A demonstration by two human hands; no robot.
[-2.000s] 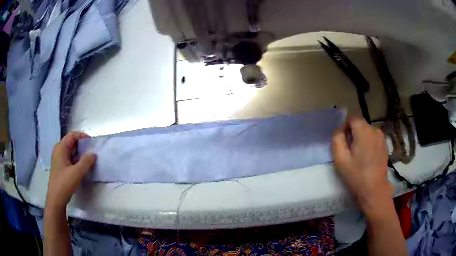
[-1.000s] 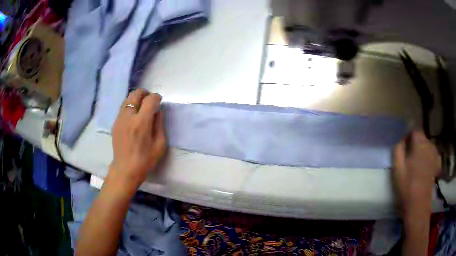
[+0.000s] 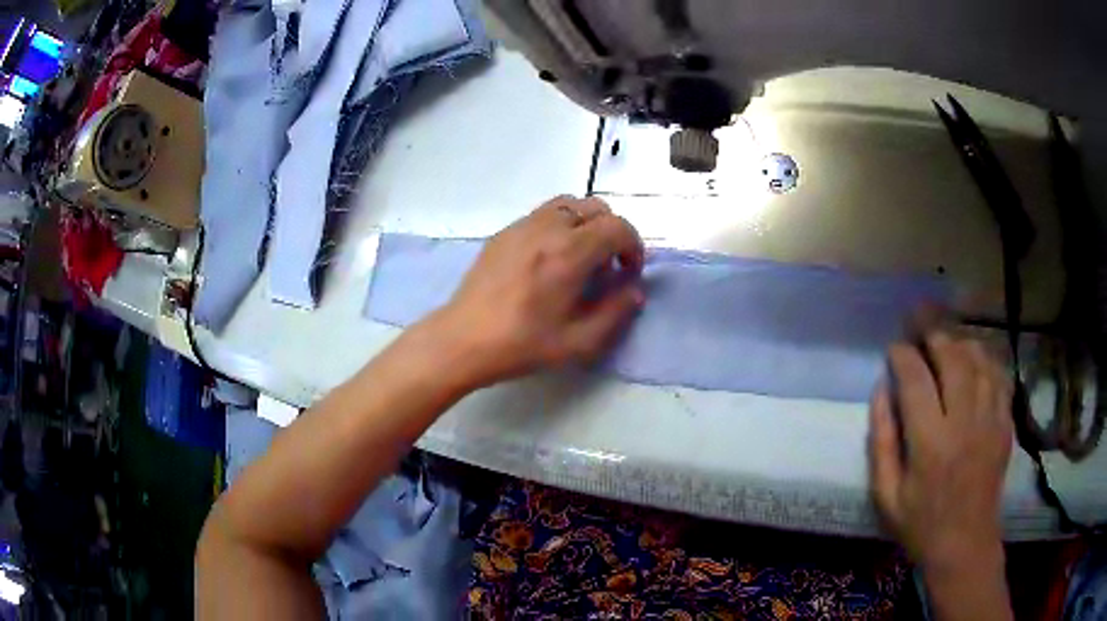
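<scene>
A long light blue strip point(image 3: 753, 328) lies flat across the front of the white table, below the sewing machine's needle area. My left hand point(image 3: 552, 285) is over the middle of the strip, fingers curled with thumb and fingertips near each other; whether it pinches the cloth is not clear. My right hand point(image 3: 947, 419) lies at the strip's right end, fingers bent and partly blurred; its fingertips cover that end, and its grip cannot be told.
Blue cut pieces point(image 3: 297, 170) are piled at the left. The machine head point(image 3: 692, 61) stands above the bed. Black snips point(image 3: 989, 170) and scissors point(image 3: 1074, 279) lie at the right. A cream second machine point(image 3: 140, 152) is far left. A measuring scale point(image 3: 680, 479) runs along the table edge.
My left hand has left the strip's left end and moved right to its middle. My right hand stays by the right end. The camera view has shifted.
</scene>
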